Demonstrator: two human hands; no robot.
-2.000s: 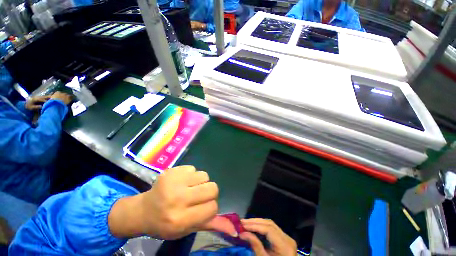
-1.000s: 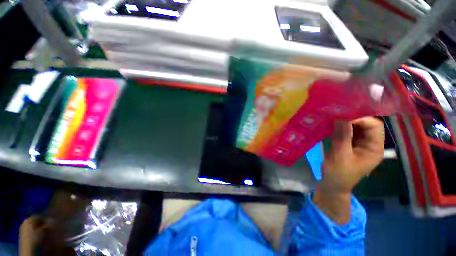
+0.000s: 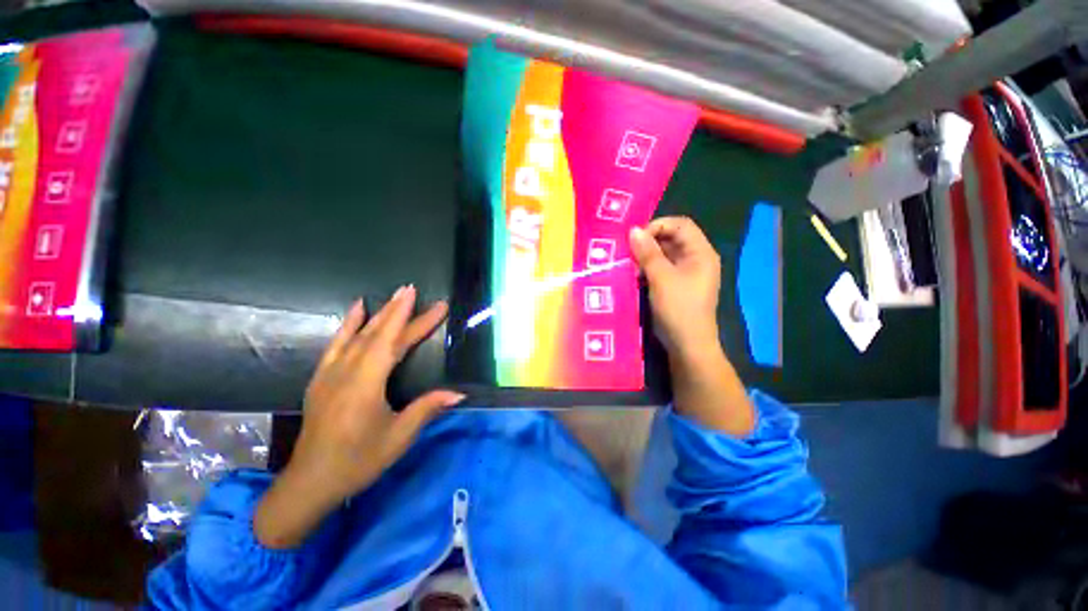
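Note:
A printed screen film, green, orange and pink with "Pad" lettering and white icons, lies over the black tablet, whose dark left edge shows. My right hand pinches the film's right edge between thumb and fingers. My left hand rests with spread fingers at the mat's front edge, left of the tablet, holding nothing. A blue squeegee lies on the green mat to the right of my right hand.
A film stack lies at the left. White foam trays with a red edge stand behind. At the right are a dispenser bottle, a yellow stick, a white card and red foam trays. A metal upright leans across the upper right.
The film has moved from the air at the right down over the tablet. My right hand has moved left with it. My left hand has come into view on the mat. The view has shifted.

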